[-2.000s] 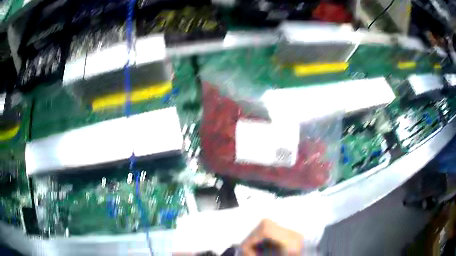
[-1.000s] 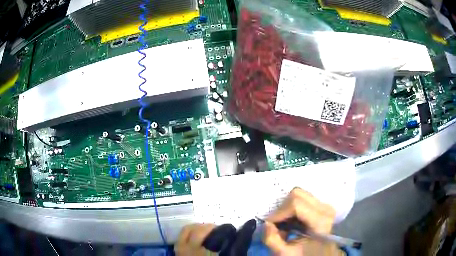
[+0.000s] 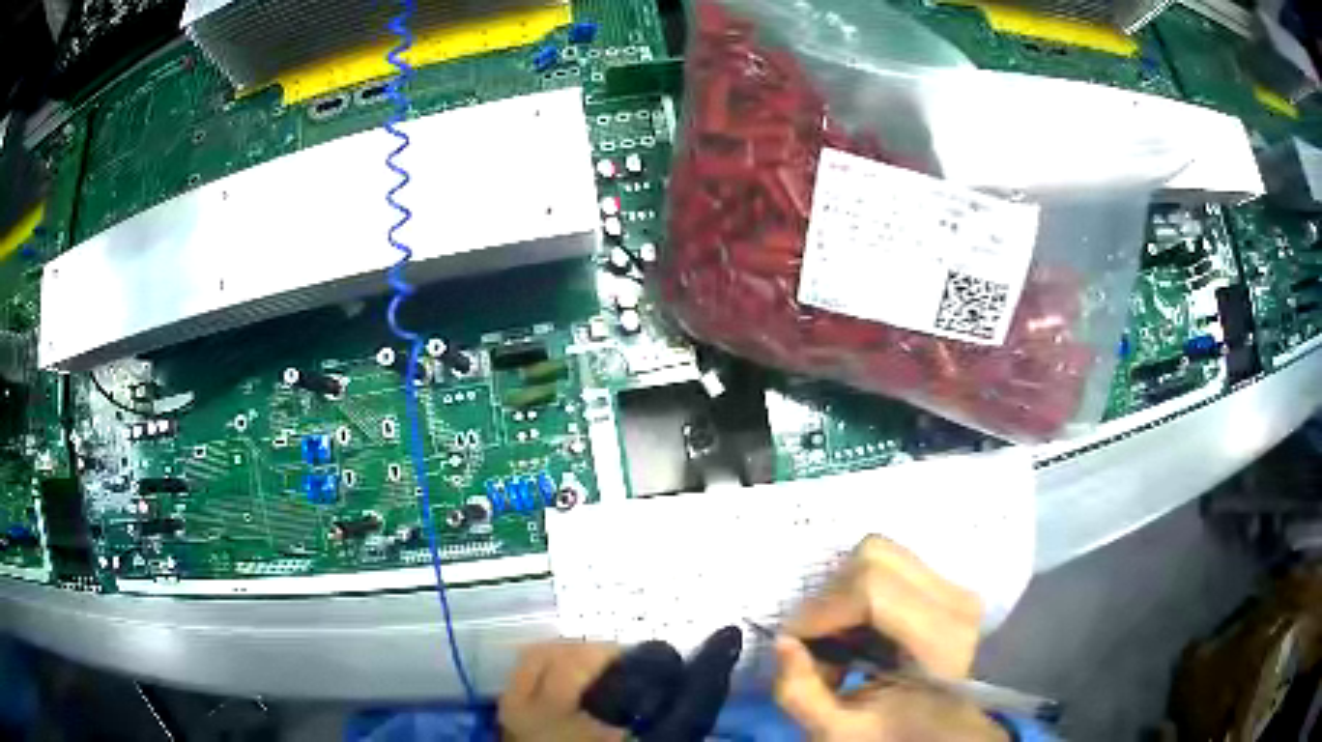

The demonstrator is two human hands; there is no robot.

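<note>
A white record sheet (image 3: 653,558) lies flat over the front edge of the line. My right hand (image 3: 884,638) holds a thin pen (image 3: 928,678), its tip on the sheet. My left hand (image 3: 624,689), with black finger cots, rests at the sheet's lower edge; its fingertips are near the pen tip. I cannot see anything held in it. A clear bag of red components (image 3: 754,218) with a white QR label lies behind the sheet, on the boards and partly over the right long heatsink (image 3: 1116,131).
A green circuit board (image 3: 261,464) with a long heatsink (image 3: 334,218) is at left. Finned heatsinks (image 3: 377,36) on yellow bases stand behind. A coiled blue cord (image 3: 399,189) hangs across the left side. The metal rail (image 3: 1131,435) curves along the front.
The head view moved closer and steadied. The sheet, blurred two seconds ago, is now clear with both hands at it. Since one second ago, the pen and hands have barely moved.
</note>
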